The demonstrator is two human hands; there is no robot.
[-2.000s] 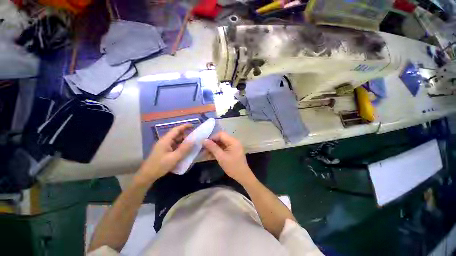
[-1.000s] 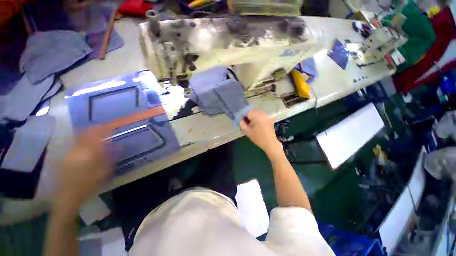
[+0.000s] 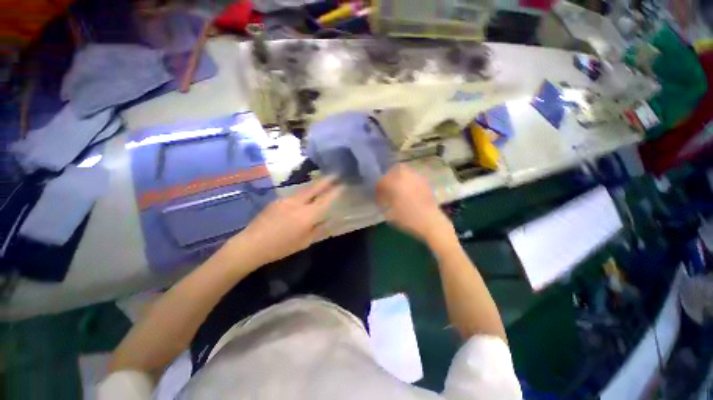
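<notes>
Grey-blue sewn pieces (image 3: 349,144) lie heaped right of the needle, under the arm of the cream sewing machine (image 3: 375,74); they are motion-blurred. My right hand (image 3: 406,199) is at the right edge of the pieces, fingers closed on them. My left hand (image 3: 297,219) is at their lower left, fingers stretched towards them; whether it grips cloth is unclear. The blue-grey template (image 3: 207,223), with dark-edged slots and an orange-brown band, lies flat left of the needle, with no hand on it.
Pale grey pieces (image 3: 59,205) lie on dark fabric pieces (image 3: 59,262) at the left. More grey pieces (image 3: 113,76) lie behind. A yellow part (image 3: 484,147) sits right of the machine bed. A clear box (image 3: 430,19) is behind the machine head. A white panel (image 3: 565,237) is below the table edge.
The pale piece once held over the template now lies at the left. My left hand has moved from the template's left to the sewn pieces. My right hand went to those pieces and stays there.
</notes>
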